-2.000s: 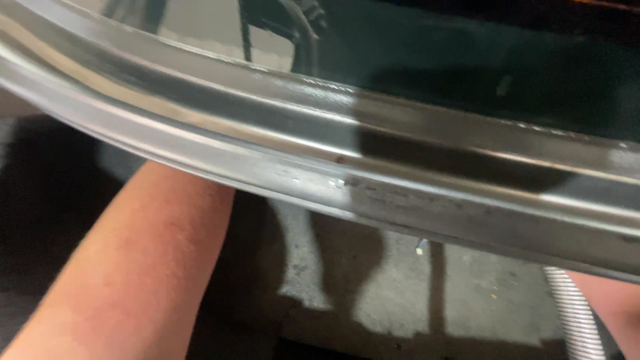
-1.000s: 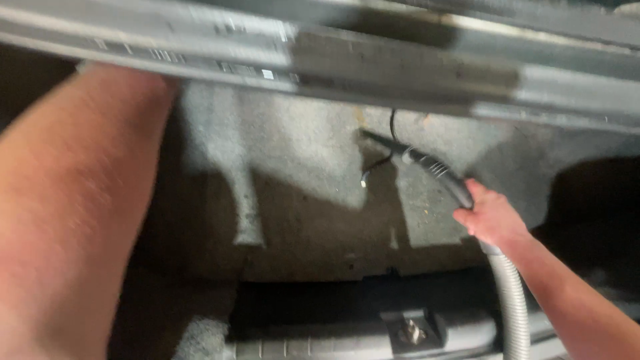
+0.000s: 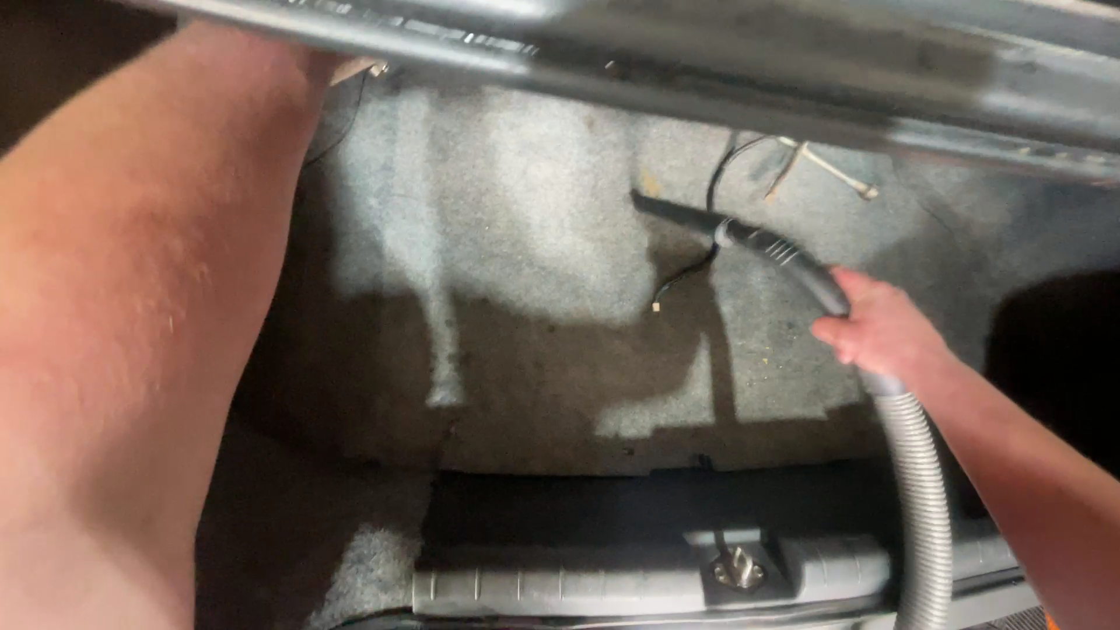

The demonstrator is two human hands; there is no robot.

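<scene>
My right hand [image 3: 884,325] grips the curved grey handle of a vacuum cleaner wand [image 3: 779,249], from which a ribbed grey hose [image 3: 919,507] runs down. The wand's dark crevice nozzle [image 3: 669,210] points left over the grey carpet [image 3: 560,254] of a car trunk, near a small yellowish stain [image 3: 650,184]. A thin black cable [image 3: 687,276] with a small pale connector passes by the nozzle. On the left my forearm reaches up behind the trunk lid's edge [image 3: 490,52]; most of my left hand is hidden there, so its hold cannot be told.
At the bottom lies the trunk sill with grey plastic trim [image 3: 560,591] and a metal latch striker [image 3: 739,569]. A metal lug wrench [image 3: 822,166], partly covered by the lid, rests on the carpet at upper right. Dark recesses flank the floor on both sides.
My right hand and the wand have come into view since the oldest frame. The view has tipped down from the trunk lid to the trunk floor, and the lug wrench now shows.
</scene>
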